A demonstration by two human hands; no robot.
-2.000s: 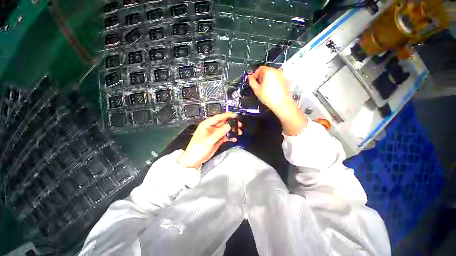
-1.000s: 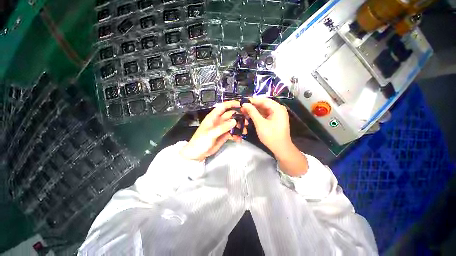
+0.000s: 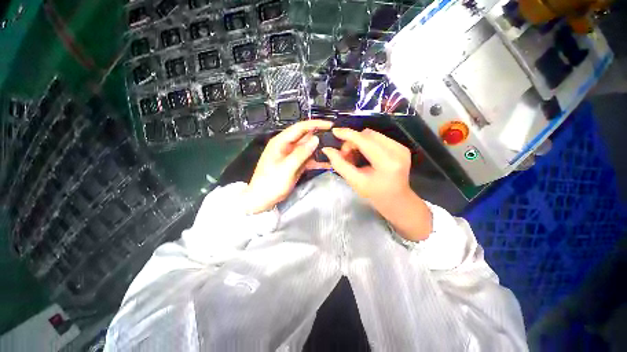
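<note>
A small black housing [image 3: 326, 142] is held between both hands above my lap, partly covered by the fingers. My left hand [image 3: 285, 161] grips it from the left with thumb and fingers. My right hand [image 3: 375, 165] grips it from the right, fingertips at its top and thumb at its lower side. Whether a second small part is pinched there cannot be told. A clear blister tray [image 3: 206, 93] with black parts in its pockets lies just beyond my hands.
A white machine [image 3: 440, 93] with blue edges, a red-orange button [image 3: 454, 133] and a green button [image 3: 471, 155] stands at right. More blister trays [image 3: 96, 206] lie fanned at left. Shiny film [image 3: 377, 96] lies near the machine. A blue pallet [image 3: 550, 213] is at lower right.
My right hand has come back from the tray area beside the machine to my left hand. Both hands now close around the housing, and the fingers cover more of it. The view has shifted slightly.
</note>
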